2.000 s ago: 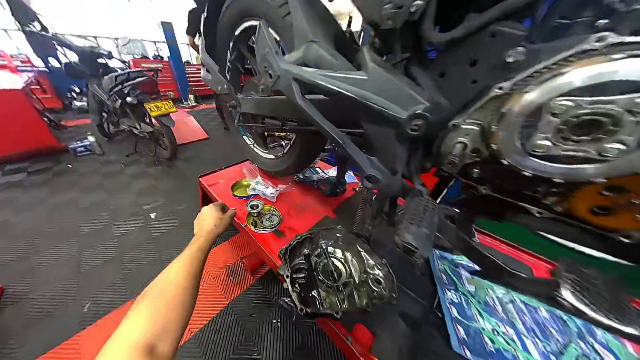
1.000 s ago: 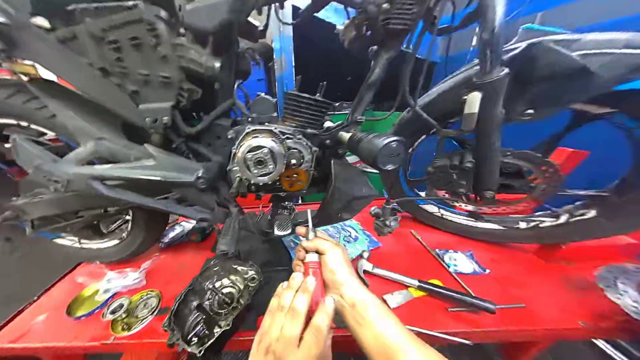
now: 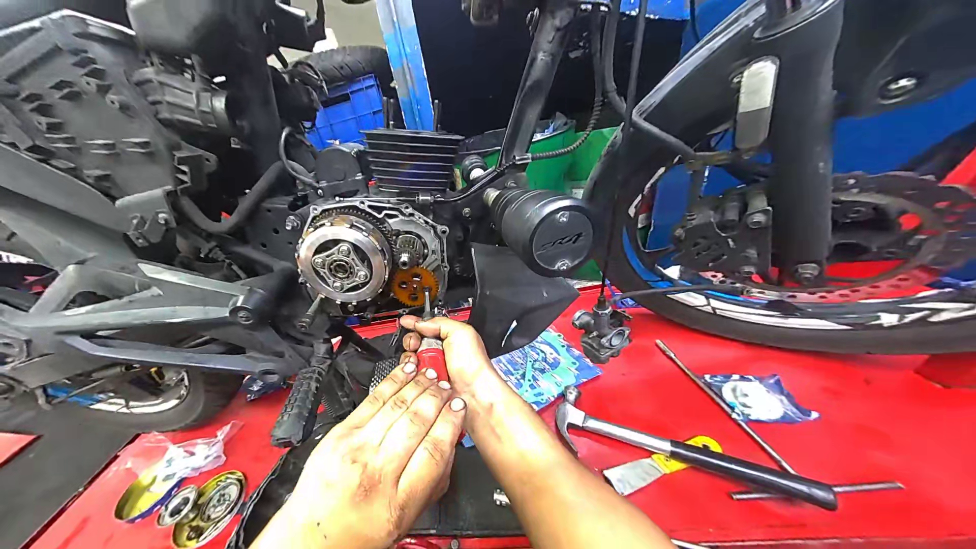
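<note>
Both hands meet on a red-handled tool [image 3: 431,358], probably a screwdriver, whose metal shaft points up at the engine. My right hand [image 3: 461,358] wraps the tool near its shaft; my left hand [image 3: 389,450] lies against the handle with fingers extended. The tip appears in front of the orange gear [image 3: 414,287]; whether it touches cannot be told. Left of that gear sits the round metal clutch [image 3: 343,259] in the motorcycle's uncovered engine case. The finned cylinder [image 3: 412,158] rises above. A blue gasket sheet packet [image 3: 545,370] lies behind my right hand.
On the red platform [image 3: 877,412] at right lie a claw hammer [image 3: 656,442], a putty knife [image 3: 637,473], a metal rod [image 3: 720,400] and a bagged part [image 3: 762,398]. A carburetor [image 3: 602,332] hangs near the front tire [image 3: 732,328]. Round tins [image 3: 217,503] holding parts stand at lower left.
The view has swung from the rear wheel to the engine. Two seconds ago one hand was reaching near the tins; now both hands are on the red-handled tool, nearer the engine than a second ago.
</note>
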